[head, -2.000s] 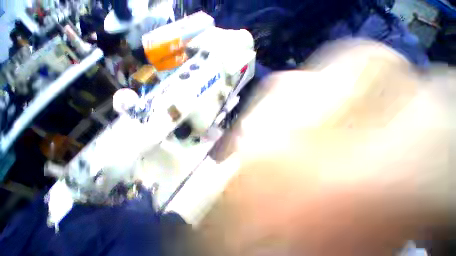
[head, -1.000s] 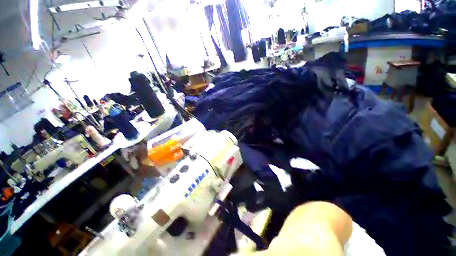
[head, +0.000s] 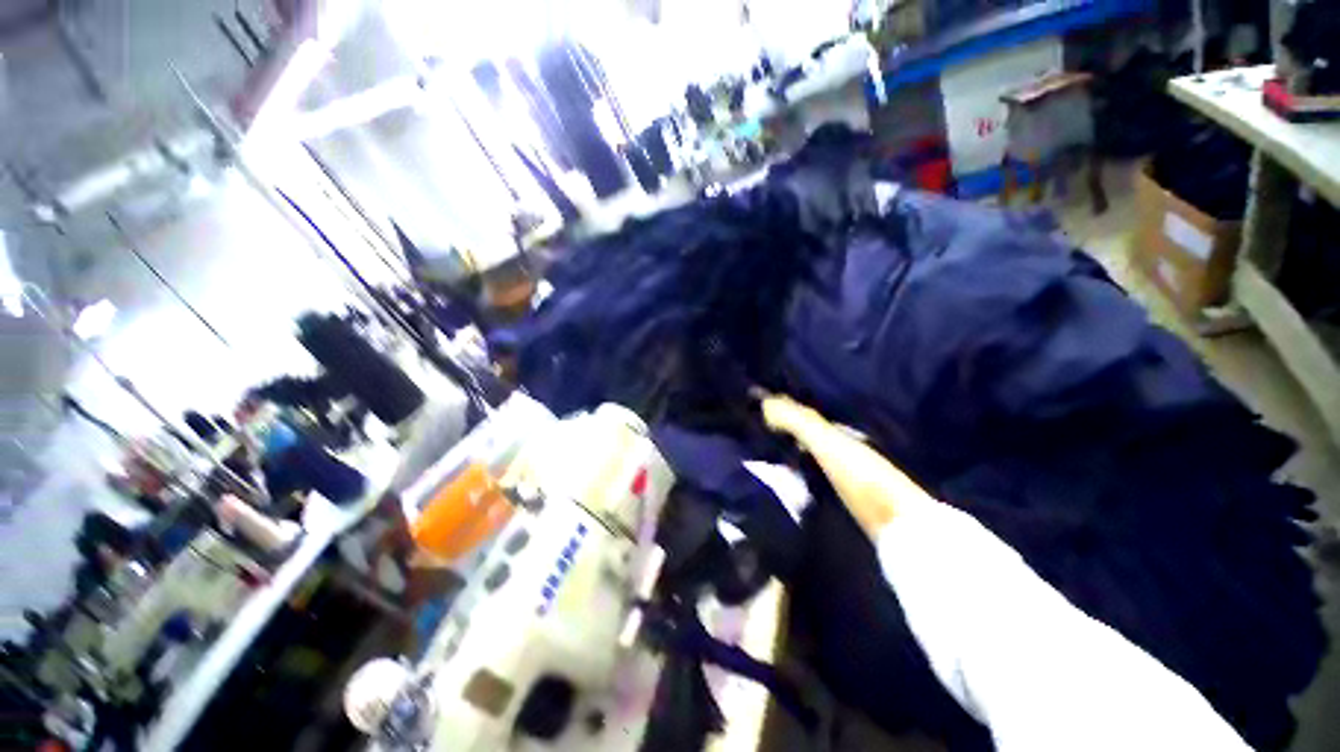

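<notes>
My right hand [head: 791, 417] is small and blurred at the end of an outstretched arm in a white sleeve. It touches the very large mound of navy cut pieces [head: 1014, 338] beyond the machine. Its fingertips merge with the dark cloth, so I cannot tell whether they hold a piece. My left hand is out of the picture. The white JUKI machine head [head: 551, 617] is at the lower centre; its needle end is cut off by the bottom edge.
Dark strips [head: 735, 657] lie right of the head across the table edge. An orange-marked box [head: 463, 511] and a white thread spool [head: 378, 693] are by the head. A cardboard box [head: 1187, 243] and another table [head: 1264, 125] are at the upper right.
The view has turned towards the mound. The right arm, earlier large and blurred in front, now stretches away to the cloth. The machine head has shifted down in the picture.
</notes>
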